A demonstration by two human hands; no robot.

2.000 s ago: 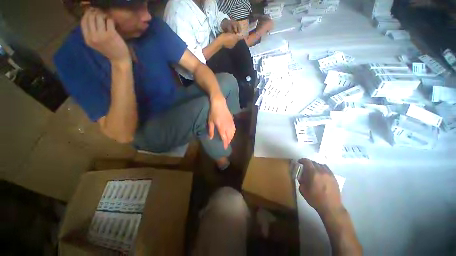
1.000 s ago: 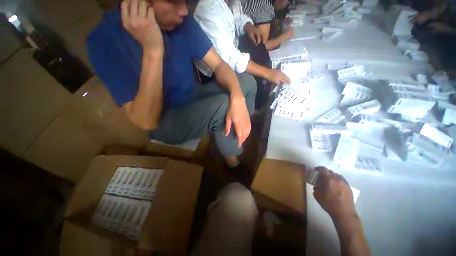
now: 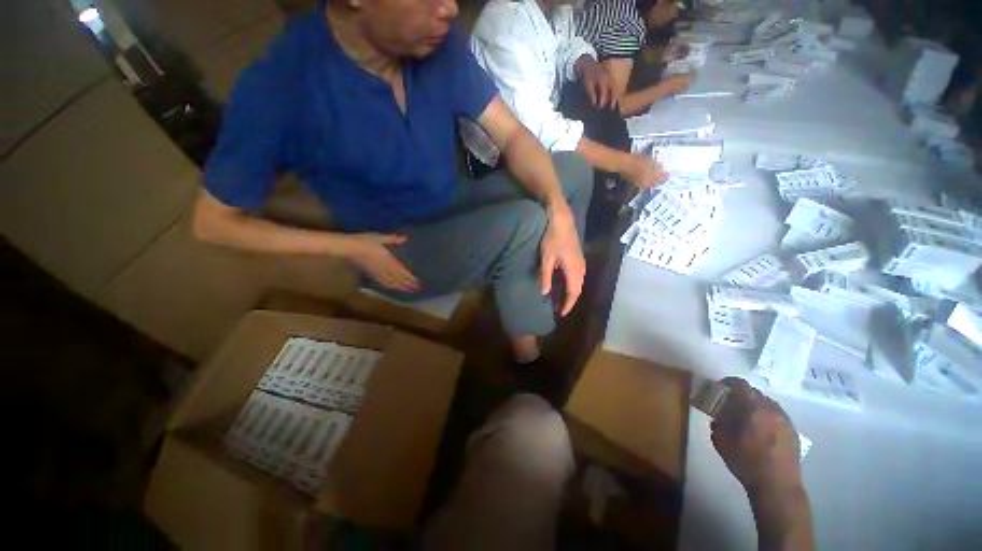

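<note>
My right hand (image 3: 756,433) is at the near left edge of the white table (image 3: 861,474). Its fingers are closed on a small carton (image 3: 707,397), whose end sticks out to the left of them. A bit of white shows at the right side of the hand. Many white printed cartons (image 3: 788,350) lie scattered over the table beyond the hand. My left hand is not in view.
An open brown box (image 3: 415,420) at the left holds rows of white cartons (image 3: 289,436). A brown box (image 3: 628,407) stands at the table corner beside my knee (image 3: 517,457). A seated person in blue (image 3: 355,135) and others sit along the table's left side.
The view has shifted, so things sit further right. My right hand still holds the carton at the table edge. The person in blue has lowered a hand from the head to the lap.
</note>
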